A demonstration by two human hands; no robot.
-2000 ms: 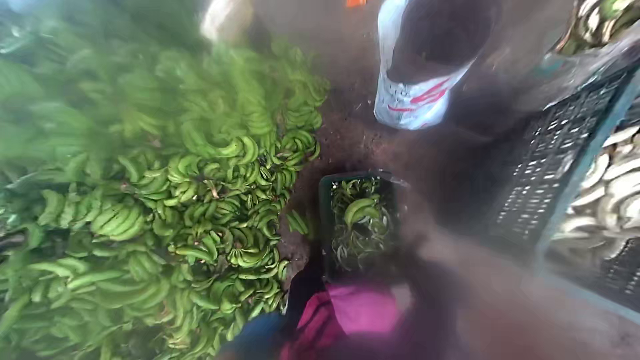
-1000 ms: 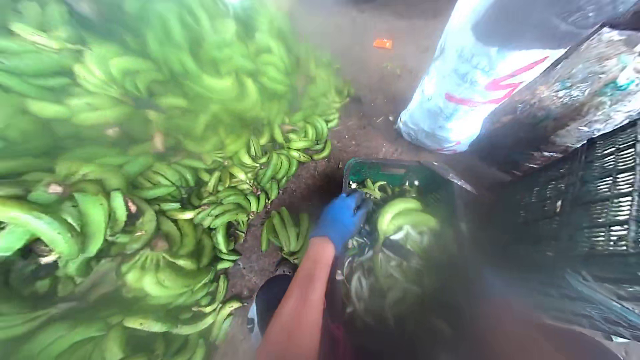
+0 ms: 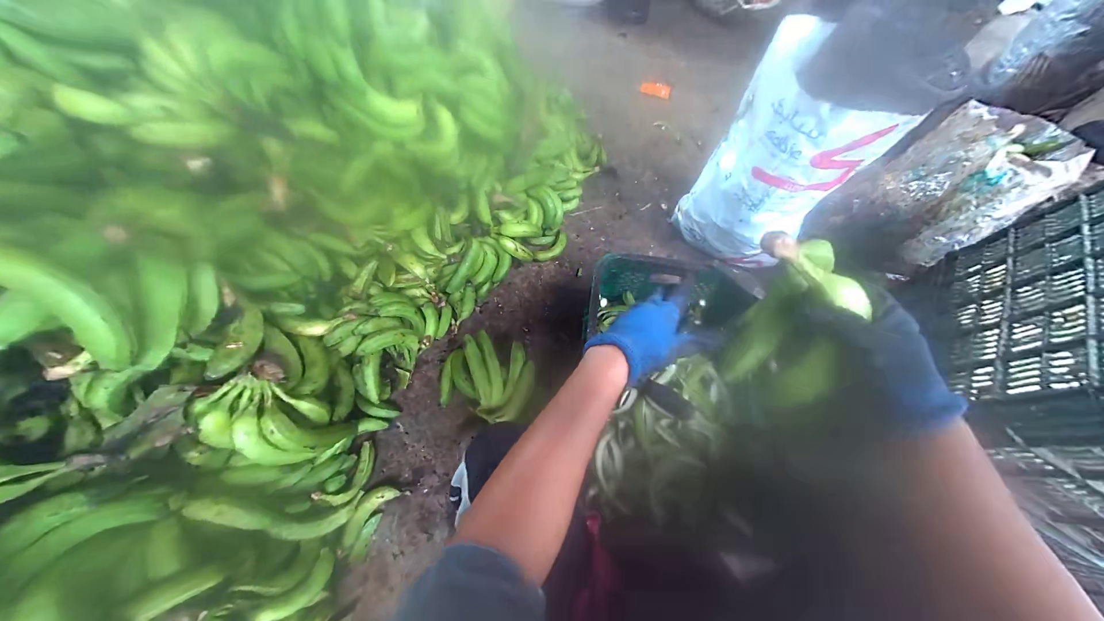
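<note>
My left hand (image 3: 642,336), in a blue glove, reaches over the green plastic crate (image 3: 608,280). Its fingers are blurred near a greyish object, so its grip is unclear. My right hand (image 3: 901,366), also blue-gloved, is shut on a cluster of green bananas (image 3: 798,336) with its cut stem up, held above the crate's right side. Green fruit and peel-like strips (image 3: 655,457) lie below my left hand, beside a dark handle-like object with a ring. A large heap of green bananas (image 3: 285,259) spreads at the left.
A separate green banana cluster (image 3: 490,379) lies on the floor left of my forearm. A white sack with red marks and writing (image 3: 776,155) stands beyond the crate. Right of it are a dirty plastic sack (image 3: 940,185) and a dark slatted crate (image 3: 1026,293). An orange scrap (image 3: 655,90) lies farther off.
My left hand has moved right over the crate. My right hand, not discernible before, now shows at the right holding a banana cluster. The view has shifted.
</note>
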